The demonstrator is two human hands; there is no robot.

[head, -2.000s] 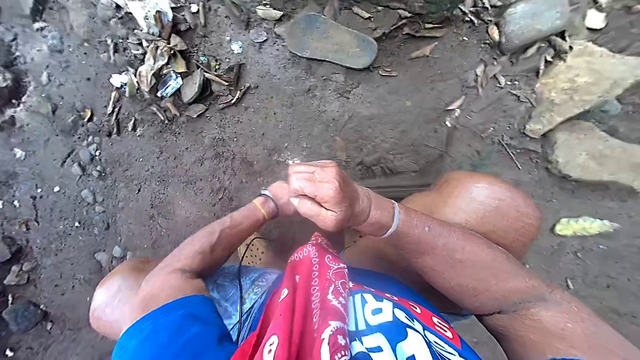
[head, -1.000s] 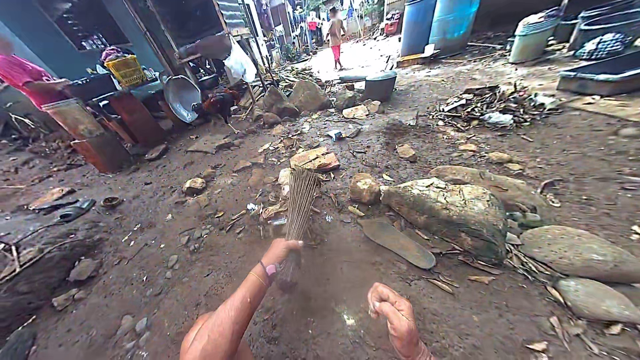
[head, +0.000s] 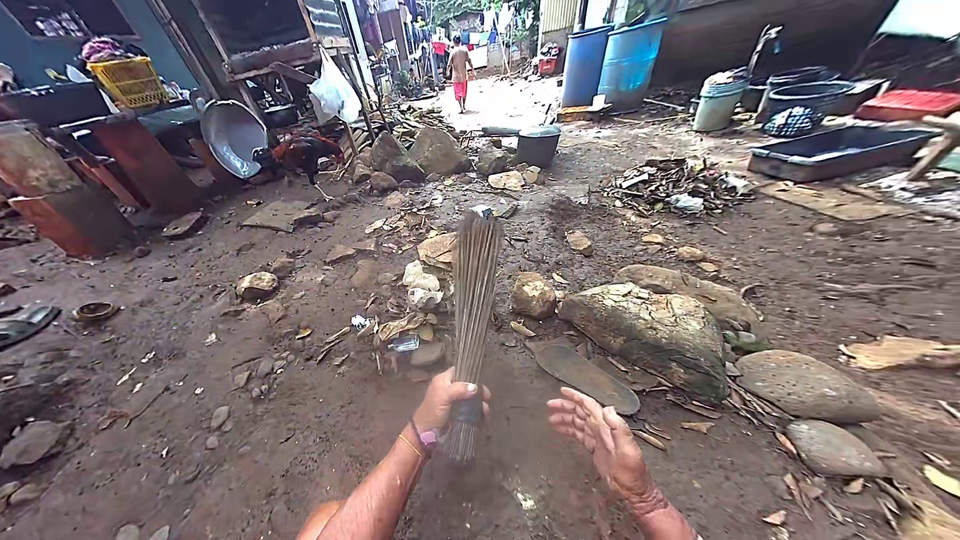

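A stick broom of thin bundled ribs (head: 475,300) stands nearly upright in front of me, bristles up. My left hand (head: 448,405) grips it near its bound lower end; short stub ends show below the fist. To the right of it, my right hand (head: 600,439) is held in the air with the fingers apart and nothing in it. Just beyond that hand a worn shoe sole (head: 585,375) lies on the muddy ground. Leaves, a clear plastic piece (head: 405,343) and a pale crumpled wrapper (head: 421,279) lie left of the broom.
Large stones (head: 649,334) lie at the right. Farther off are a heap of dry leaves (head: 679,187), a black basin (head: 840,154), blue drums (head: 632,64), a dark pot (head: 538,146) and a rooster (head: 300,154). A person (head: 460,73) is on the bright path.
My hands were together near my lap, then moved apart, the left one with the broom. Since one second ago my right hand has opened its fingers. The view has swung up from my lap.
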